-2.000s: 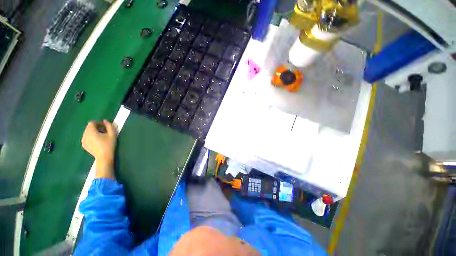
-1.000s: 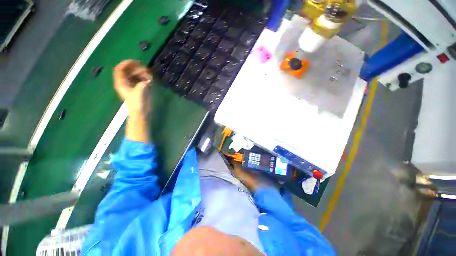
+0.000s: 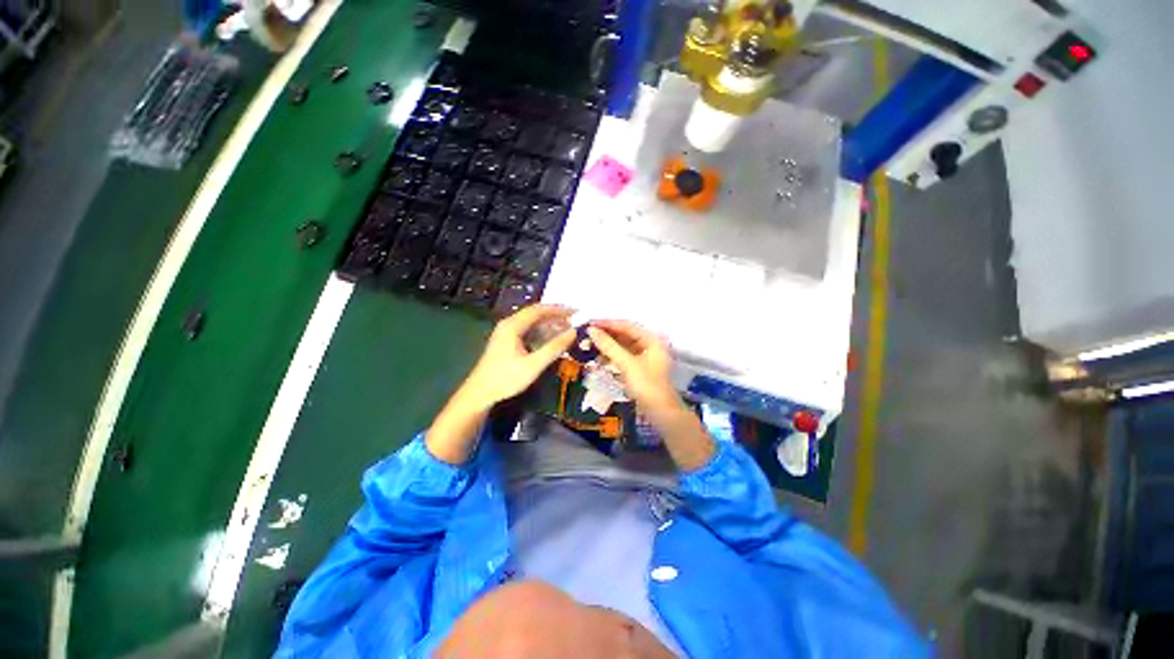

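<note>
My left hand (image 3: 515,359) and my right hand (image 3: 636,361) meet in front of my body at the machine's front left corner. Their fingertips hold a small round black part (image 3: 583,340) between them, with a pale spot on it. Another black part (image 3: 690,182) sits in the orange fixture (image 3: 671,196) on the grey metal plate (image 3: 773,237). The white cylinder of the press head (image 3: 712,126) is just above and behind the fixture.
A black blister tray (image 3: 451,213) lies left of the machine. Several black parts, one here (image 3: 310,233), lie on the green conveyor (image 3: 238,309). A pink tag (image 3: 609,176), a red button (image 3: 806,421) and orange clips (image 3: 568,373) are near the machine. Blue columns stand beside the head.
My left hand has moved from the conveyor edge to in front of my body. My right hand has come up from below the machine's front edge to meet it at the black part.
</note>
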